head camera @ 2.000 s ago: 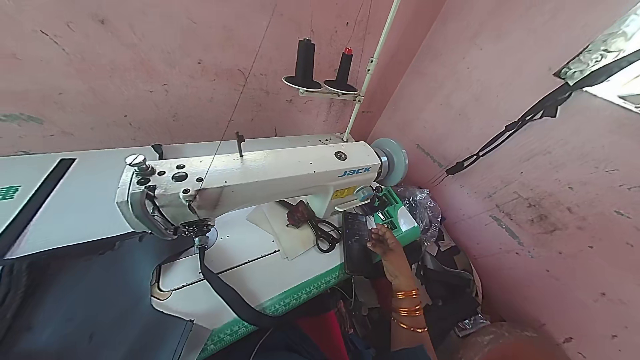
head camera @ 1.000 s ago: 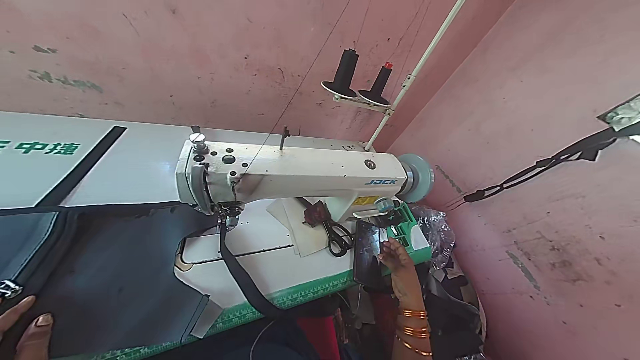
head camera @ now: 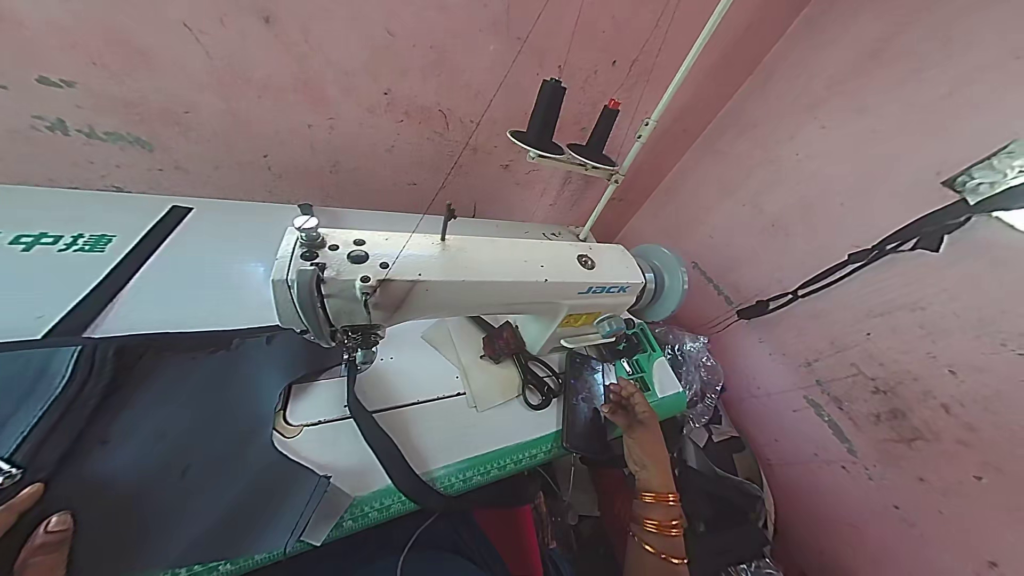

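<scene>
My right hand [head camera: 630, 406], with bangles on its wrist, is at the right end of the table. Its bent fingers are at the edge of a dark smartphone [head camera: 584, 404] and a green tray [head camera: 658, 376]; whether they grip anything is unclear. My left hand [head camera: 40, 532] shows only its fingertips at the lower left, on dark fabric [head camera: 192, 448] near a metal zipper pull [head camera: 10, 474]. The white Jack sewing machine [head camera: 480, 276] stands between the hands. A black strap [head camera: 392, 452] runs from under its needle area down over the table's front edge.
Black-handled scissors [head camera: 538, 380] lie on pale paper [head camera: 480, 364] beside the phone. Two black thread cones [head camera: 546, 112] sit on a stand behind the machine. A green measuring tape strip [head camera: 480, 468] lines the front edge. Crumpled clear plastic [head camera: 694, 372] is past the tray. Black cables [head camera: 864, 260] hang along the wall.
My left hand, out of view two seconds ago, now shows on the fabric at the lower left. My right hand stays beside the phone and the green tray. The view has shifted left.
</scene>
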